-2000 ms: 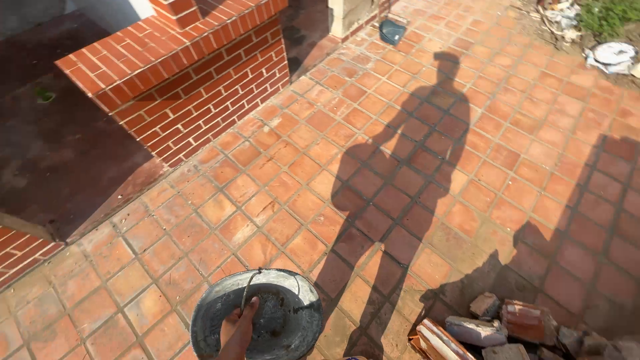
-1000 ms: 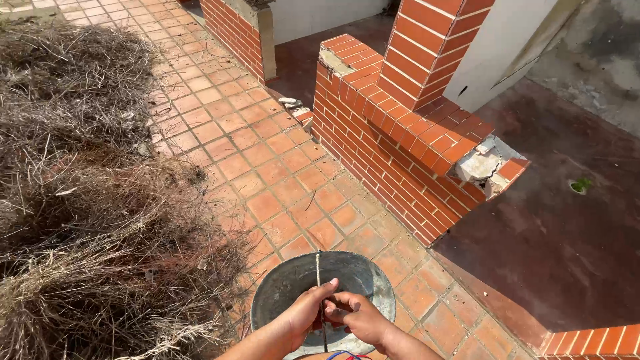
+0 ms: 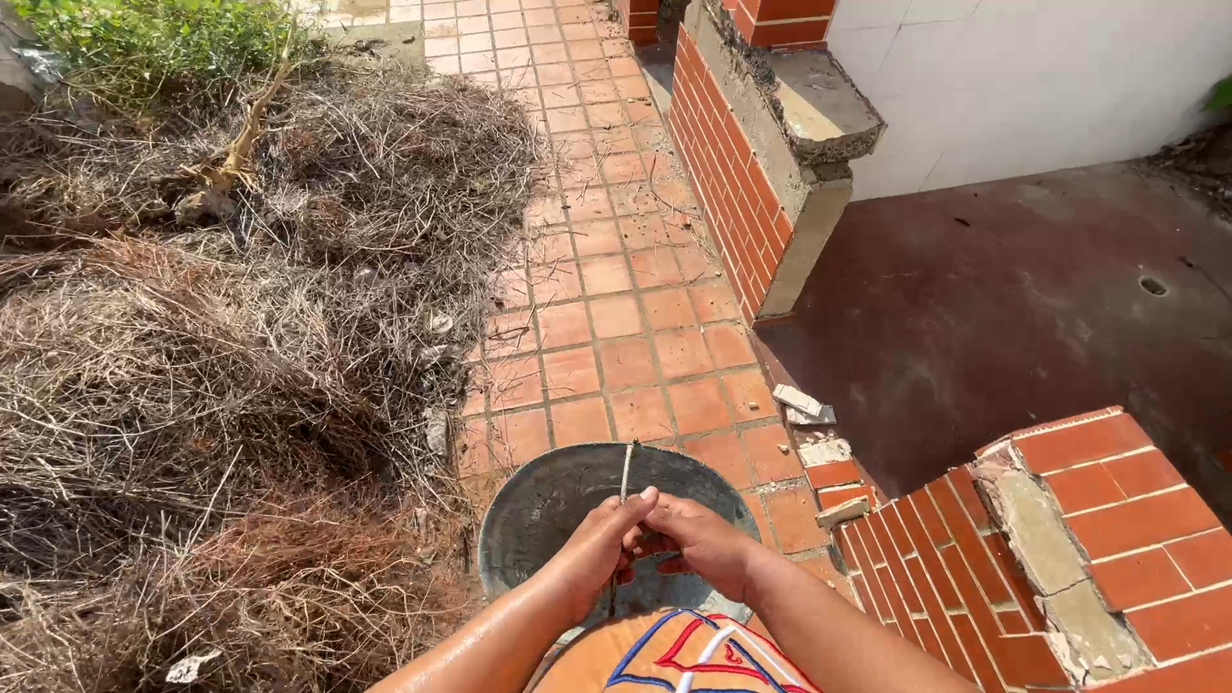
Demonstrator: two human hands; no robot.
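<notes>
A round grey bucket (image 3: 525, 510), worn and dusty inside, hangs or stands just before my body over the tiled path; which of the two, I cannot tell. Its thin handle (image 3: 627, 470) runs up and down across the opening. My left hand (image 3: 602, 544) is closed around the handle near its middle. Against it from the right lies my right hand (image 3: 701, 541), with its thumb and fingers meeting the left at the handle; its exact hold is partly hidden. The lower part of the bucket is covered by my forearms and orange shirt.
Dry brush (image 3: 289, 385) is heaped along the left of the terracotta tile path (image 3: 616, 318). On the right stand a broken brick-faced wall (image 3: 722, 164) and a nearer brick wall (image 3: 1116, 510) with a damaged top. Rubble pieces (image 3: 804, 404) lie between them, beside a dark red floor (image 3: 962, 337).
The view has swung strongly to other ground. Two seconds ago one hand showed at the bucket's handle; a second ago and now both hands are there. Dry brush has come into view on the left.
</notes>
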